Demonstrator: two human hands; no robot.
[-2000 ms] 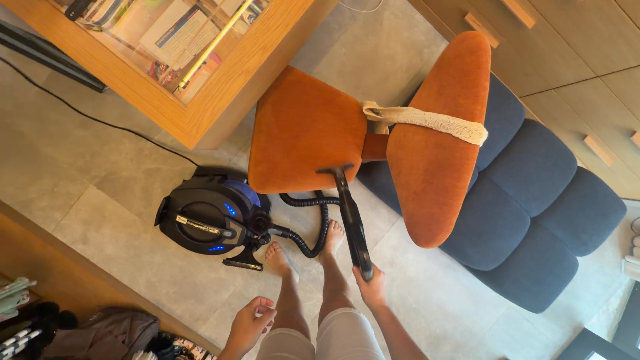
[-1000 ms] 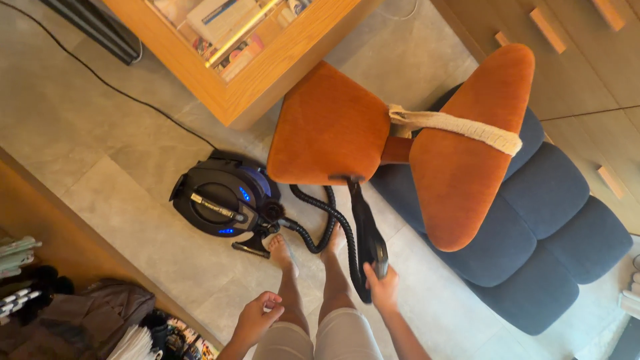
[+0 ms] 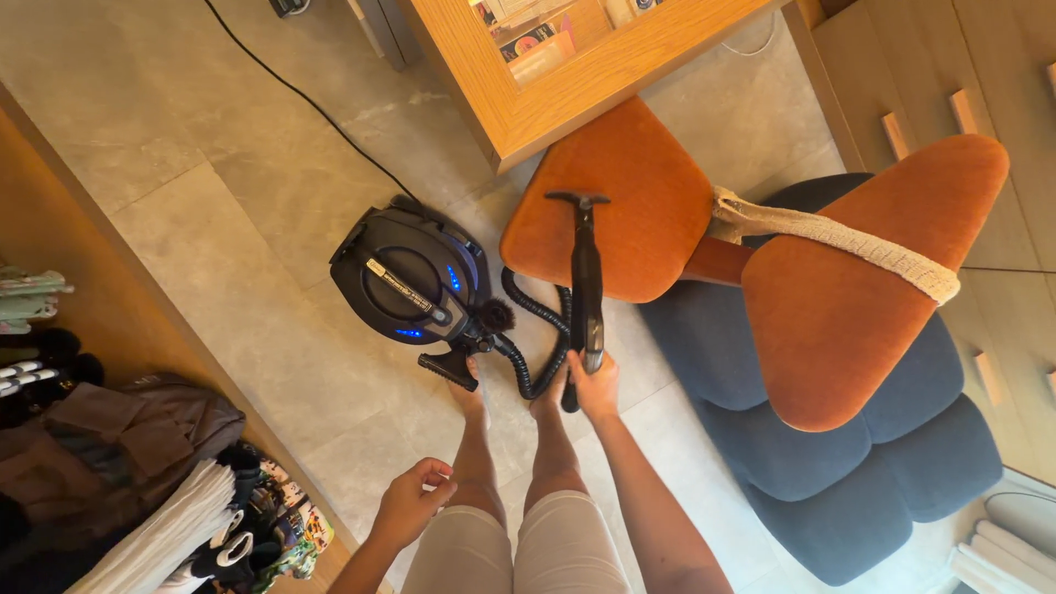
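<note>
My right hand [image 3: 596,386] is closed around the handle of a black vacuum cleaner wand [image 3: 586,280]. Its wide, flat nozzle [image 3: 579,199] lies over the orange upholstered seat of a chair [image 3: 635,190]. From the wand a ribbed black hose [image 3: 528,375] runs to a black canister vacuum cleaner [image 3: 408,276] with lit blue lights, standing on the floor. A round brush [image 3: 495,315] and another nozzle [image 3: 448,369] sit at its near side. My left hand [image 3: 414,499] hangs in front of my left thigh, fingers loosely curled, with nothing in it.
The chair's orange backrest [image 3: 858,297] bears a beige knitted strap [image 3: 858,238] and overhangs a dark blue cushioned seat [image 3: 825,470]. A glass-topped wooden table [image 3: 569,87] overlaps the chair seat. A black cord [image 3: 305,99] crosses the floor. Folded clothes [image 3: 132,445] lie at left.
The nozzle has moved from the near edge of the chair seat to farther in over it. My right hand still holds the wand; my left hand stays empty.
</note>
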